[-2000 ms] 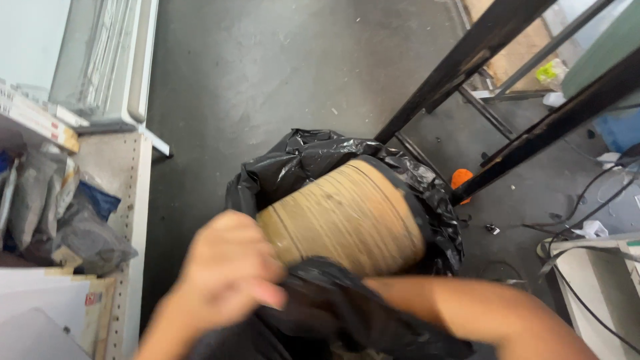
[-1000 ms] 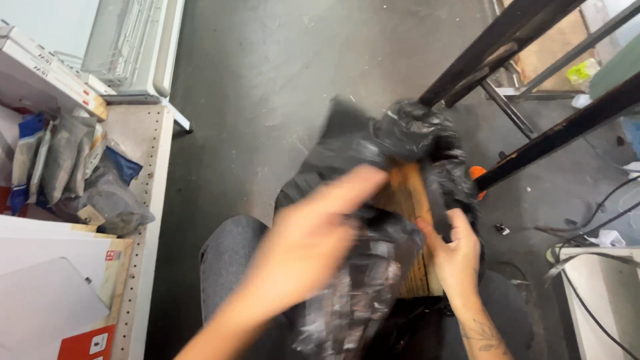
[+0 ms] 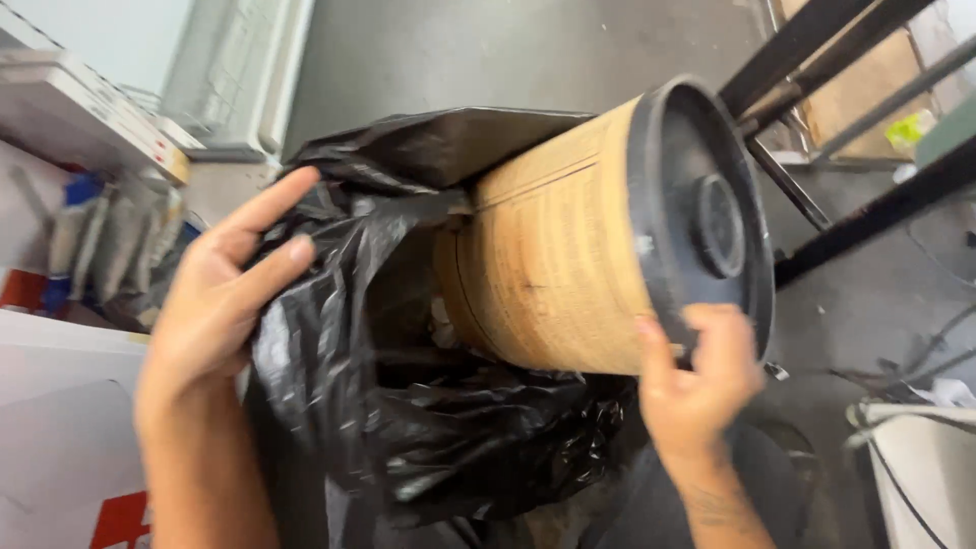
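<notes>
A tan cylindrical drum (image 3: 560, 252) with printed writing lies tilted, its black end with a raised round knob facing right. My right hand (image 3: 698, 374) grips the lower rim of that black end, thumb on the tan wall. The drum's left end sits in the mouth of a black plastic bag (image 3: 488, 442), which spreads around and below it. My left hand (image 3: 229, 282) rests against the bag's left side, thumb and forefinger spread apart; its other fingers are partly hidden, and I cannot tell if they pinch the plastic.
Black metal bars (image 3: 877, 206) slant across the right side. A white perforated shelf edge (image 3: 229, 191) and packed plastic pouches (image 3: 114, 236) are at left, above a white box (image 3: 61, 412). Cables (image 3: 938, 335) lie at right beside a white container (image 3: 923, 473). Grey floor (image 3: 473, 53) shows behind.
The drum's black end is now turned right and out of the bag; a second ago the plastic covered much of the drum. My right hand has come onto its rim, and my left has moved left.
</notes>
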